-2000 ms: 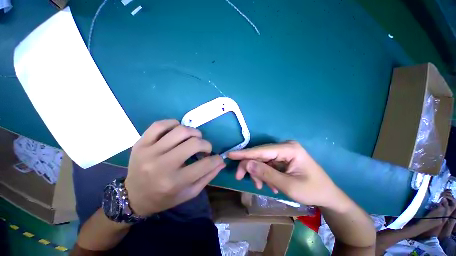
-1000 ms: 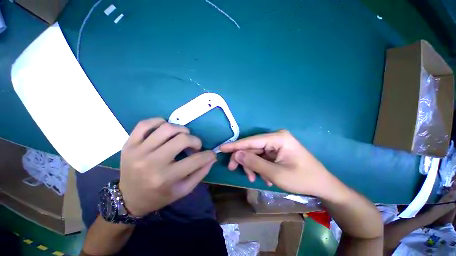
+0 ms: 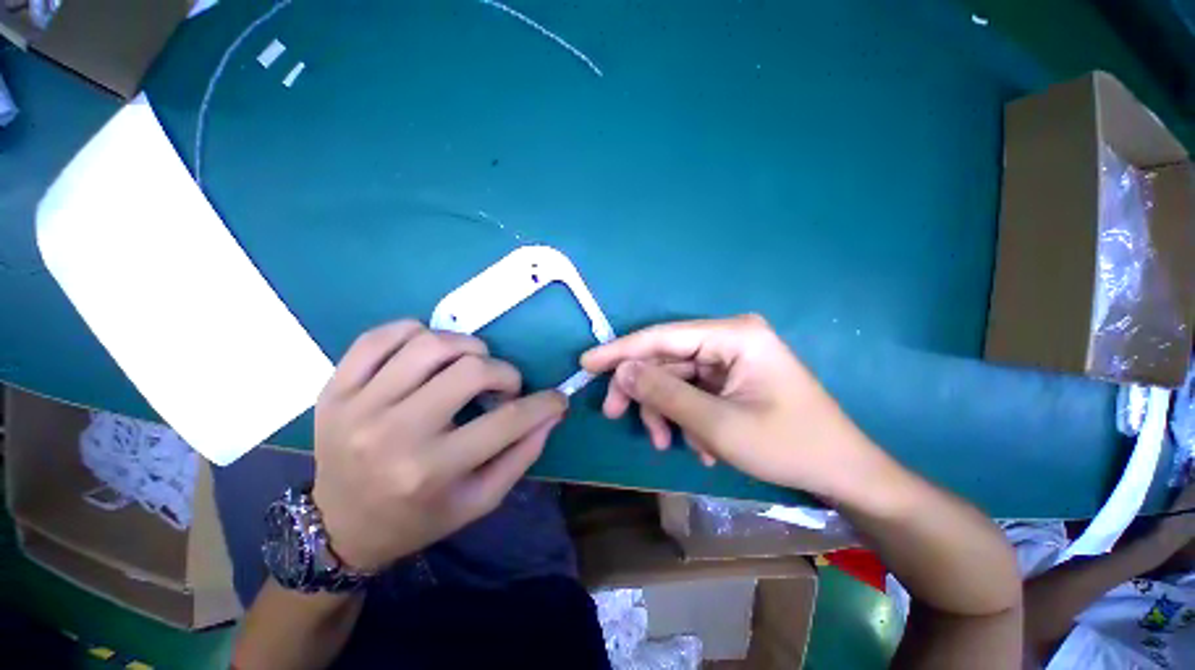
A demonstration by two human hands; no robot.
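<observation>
A white rounded-square plastic frame (image 3: 505,288) with an open centre lies over the green bench near its front edge, its wide side away from me. My left hand (image 3: 426,439) holds the frame's near left part; its fingers hide that part. My right hand (image 3: 734,399) touches the frame's near right corner with the index fingertip, thumb just below it. I cannot tell whether anything is pinched there. A thin dark strand (image 3: 474,219) lies near the frame's far side. The white sheet (image 3: 170,282) lies left of my left hand, one end close to it.
Two small white tabs (image 3: 271,54) and pale cords (image 3: 216,92) lie at the back. A brown carton (image 3: 1062,236) with clear film stands right. Another carton (image 3: 112,46) is back left; a box of white parts (image 3: 197,576) is below left. Another person's arm (image 3: 1114,576) shows lower right.
My right index fingertip has moved from the frame's near edge up to its near right corner. The frame and bench things sit slightly further left in view. My left hand keeps its hold.
</observation>
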